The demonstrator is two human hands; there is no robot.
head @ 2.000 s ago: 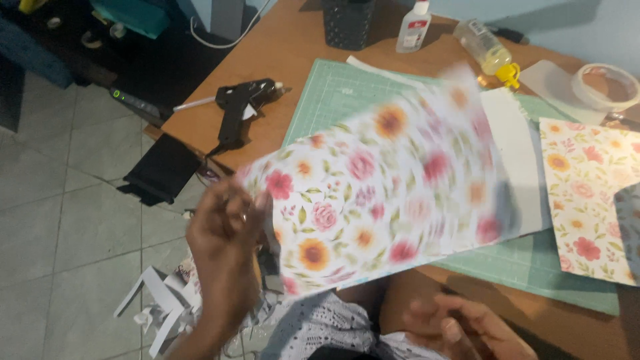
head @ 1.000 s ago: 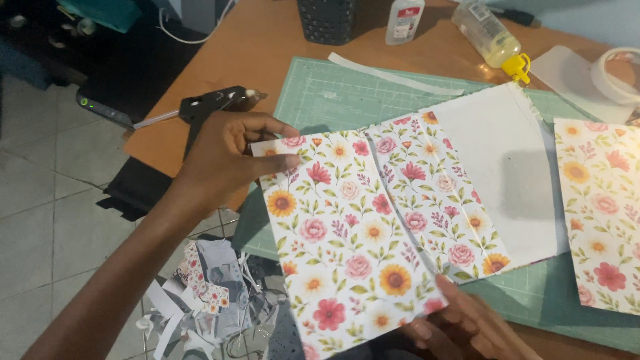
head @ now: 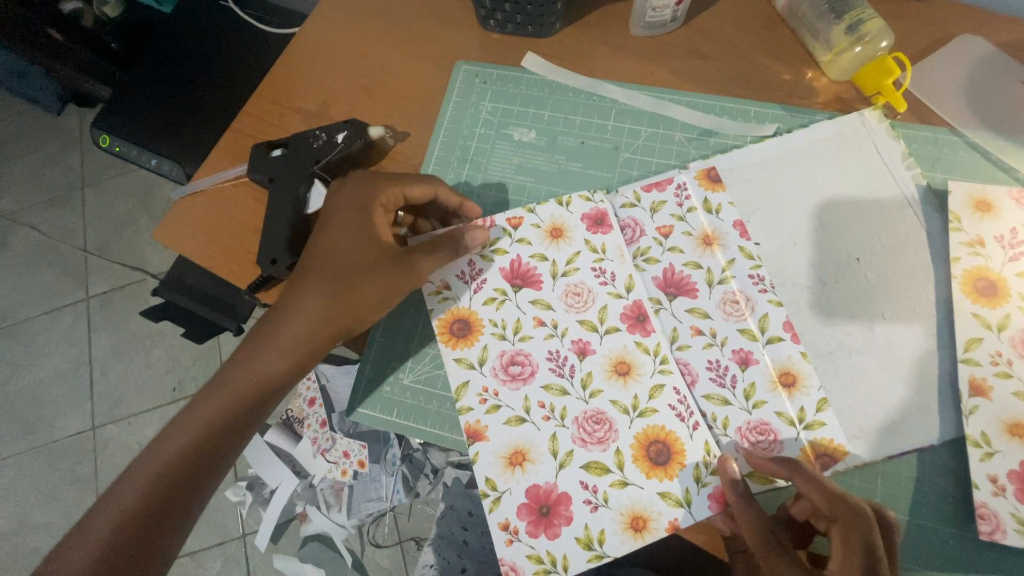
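A sheet of floral paper (head: 576,368) lies over the left part of an open cover, its right edge along a narrower floral strip (head: 736,320). The cover's bare white board (head: 856,240) shows to the right of that strip. My left hand (head: 392,240) pinches the sheet's top left corner between thumb and fingers. At the sheet's lower right corner, my right hand (head: 808,512) has its thumb and index finger on the edge. Beneath the cover is a green cutting mat (head: 544,136). A second floral sheet (head: 988,320) lies at the far right.
A black hot glue gun (head: 292,184) lies beside my left hand. Behind the mat are a glue bottle with a yellow cap (head: 848,48), a white bottle (head: 658,14) and a black basket (head: 520,12). A white paper strip (head: 640,98) crosses the mat. Paper scraps (head: 320,480) lie below the table edge.
Two seconds ago the floral sheet was raised and blurred in my left hand, my right hand apart from it. Now it lies along the floral strip with both hands at its corners.
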